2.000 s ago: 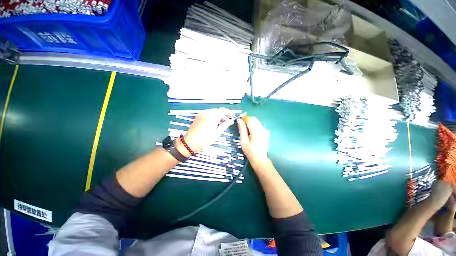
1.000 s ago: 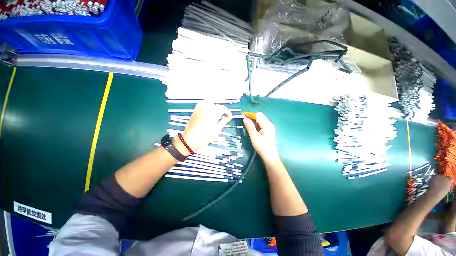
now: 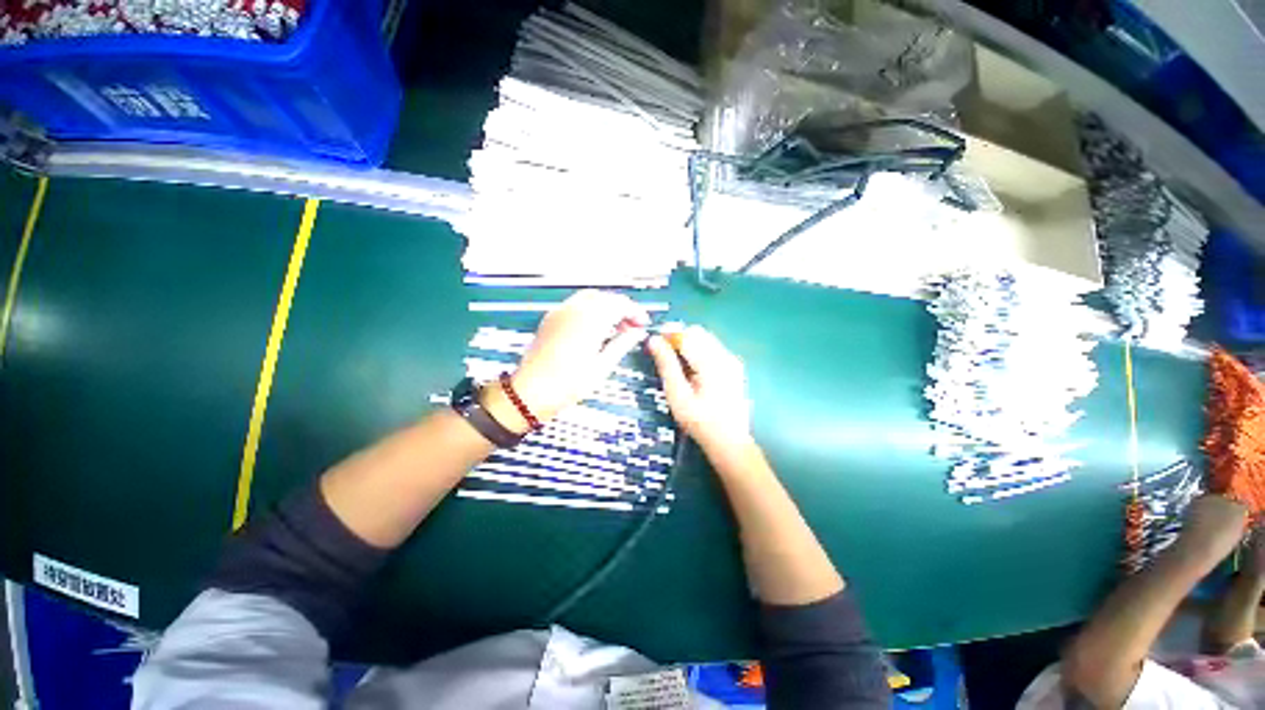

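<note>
White leads (image 3: 555, 472) with dark ends lie spread side by side on the green mat, under and in front of my hands. My left hand (image 3: 576, 358) is over their upper part, its thumb and finger pinched around something small, likely the end of a lead. My right hand (image 3: 705, 388) is close beside it, fingers bent, with a small orange item (image 3: 674, 339) at its fingertips. A dark green cord (image 3: 611, 558) runs from under my right hand, curving down to the near edge. What passes between the fingertips is too small to tell.
A stack of white tubes (image 3: 576, 180) lies beyond my hands. A beige tray (image 3: 1047, 208) holds crumpled clear bags and dark cord. A blue bin (image 3: 208, 97) is at upper left. A pile of banded leads (image 3: 1013, 382) is to the right. Another person's arm (image 3: 1165, 583) and orange parts (image 3: 1235, 423) are far right.
One second ago my right hand was a little farther right with the orange item plainly showing; now the fingertips are close together again. The cord's near end has shifted.
</note>
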